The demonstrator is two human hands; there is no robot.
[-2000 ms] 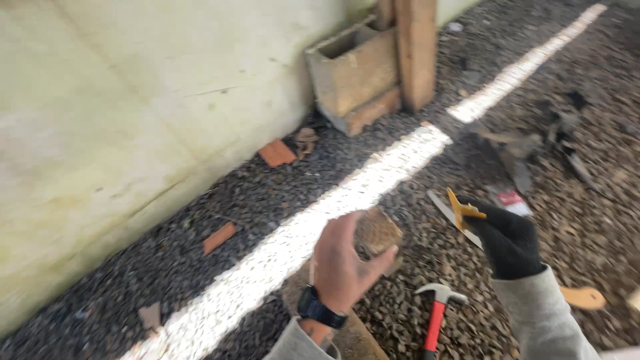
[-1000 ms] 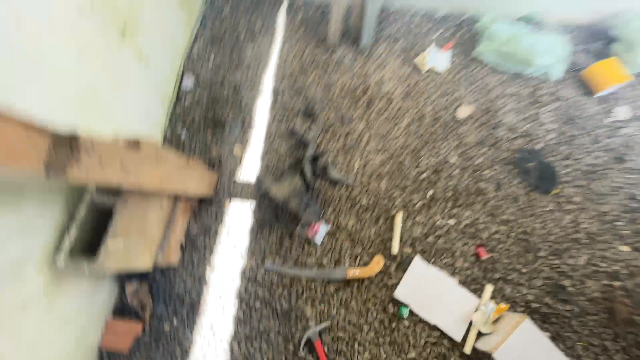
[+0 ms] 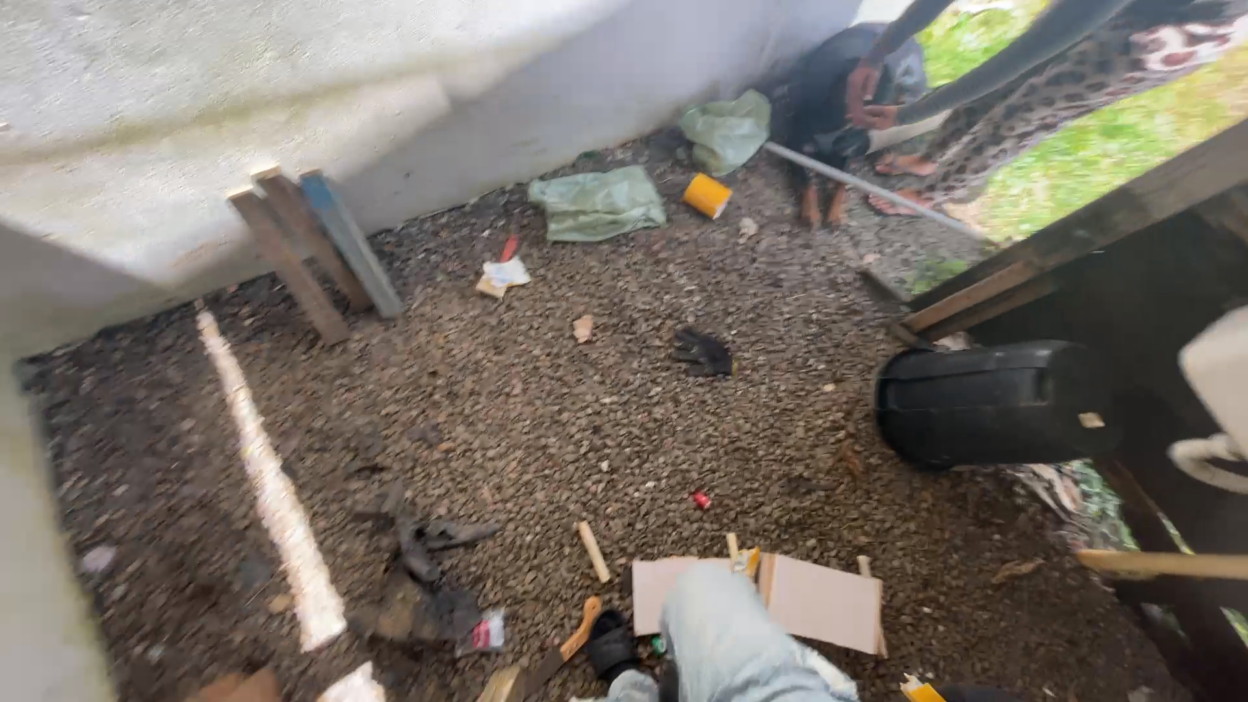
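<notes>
My left hand is out of view. At the bottom edge, my right hand (image 3: 975,693), in a black glove and mostly cut off, holds a yellow tool (image 3: 919,690). Left of it is my bent knee in pale jeans (image 3: 726,634), in front of an opened cardboard piece (image 3: 824,603). A bladed tool with a wooden handle (image 3: 582,627) lies beside my black shoe (image 3: 611,645). A short wooden stick (image 3: 593,552) rests on the gravel beyond.
Boards (image 3: 292,258) lean on the wall. A black glove (image 3: 702,352), green sacks (image 3: 600,203) and a yellow container (image 3: 707,196) lie on gravel. A black bin (image 3: 990,402) lies at right. Another person (image 3: 936,107) bends over near a pole (image 3: 868,187).
The view has swung far to the right and outward. My left hand, seen earlier with a brown block, has left the view; my gloved right hand now shows only at the bottom edge.
</notes>
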